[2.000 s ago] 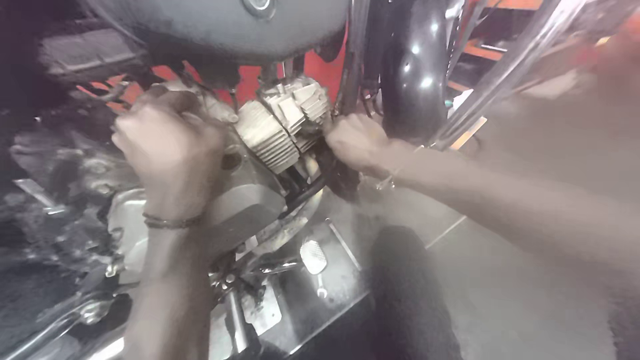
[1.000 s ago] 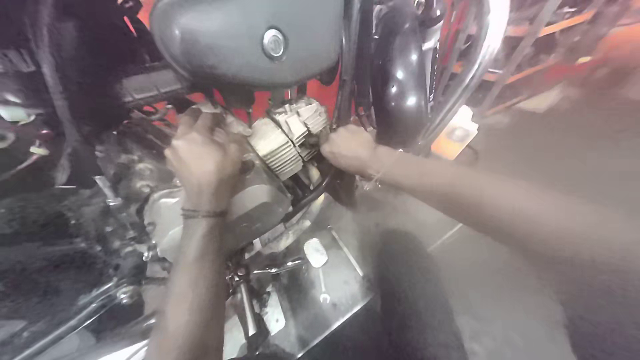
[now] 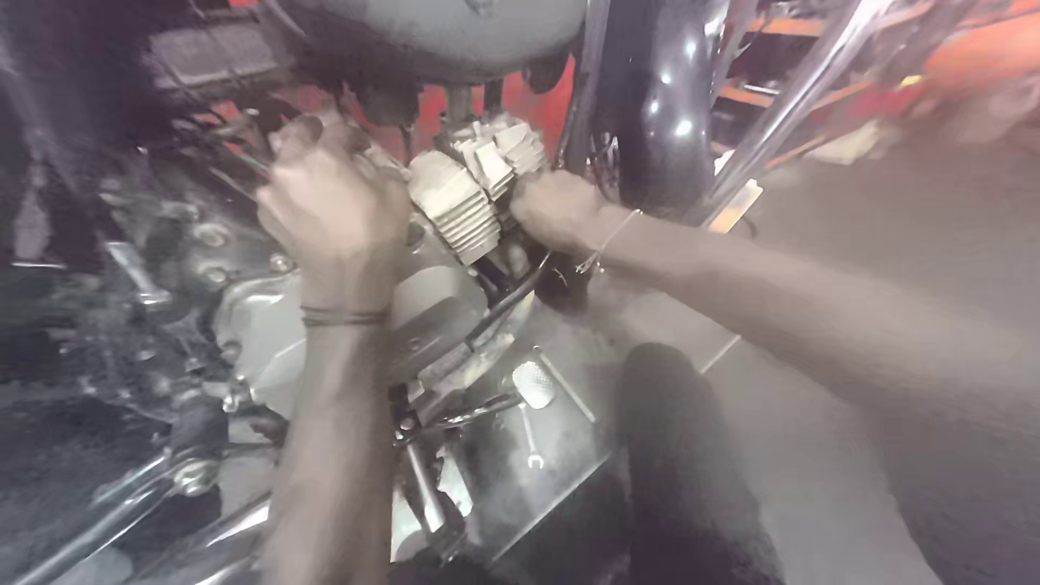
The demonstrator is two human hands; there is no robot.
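A motorcycle engine with a finned cylinder (image 3: pixel 455 203) and cylinder head (image 3: pixel 504 154) lies under the grey fuel tank (image 3: pixel 439 32). My left hand (image 3: pixel 333 191) is over the engine's upper left side, above the crankcase cover (image 3: pixel 264 325), its fingers curled; whether anything is in them is hidden. At the right side of the cylinder head, my right hand (image 3: pixel 561 207) is bent inward against or close to it. Its fingertips are hidden behind the hand and the fins, so its grip cannot be told.
Below the engine are a foot pedal (image 3: pixel 533 384), an open-end wrench (image 3: pixel 531 439) and a thin metal rod (image 3: pixel 565 383) by a flat plate. A black front fender (image 3: pixel 666 106) and chrome bar (image 3: pixel 800 97) stand right. An orange rack (image 3: pixel 812 97) is behind.
The view has shifted and tilted, with the tank now higher in it. Both hands remain at the same parts of the engine; no object has plainly been taken or let go.
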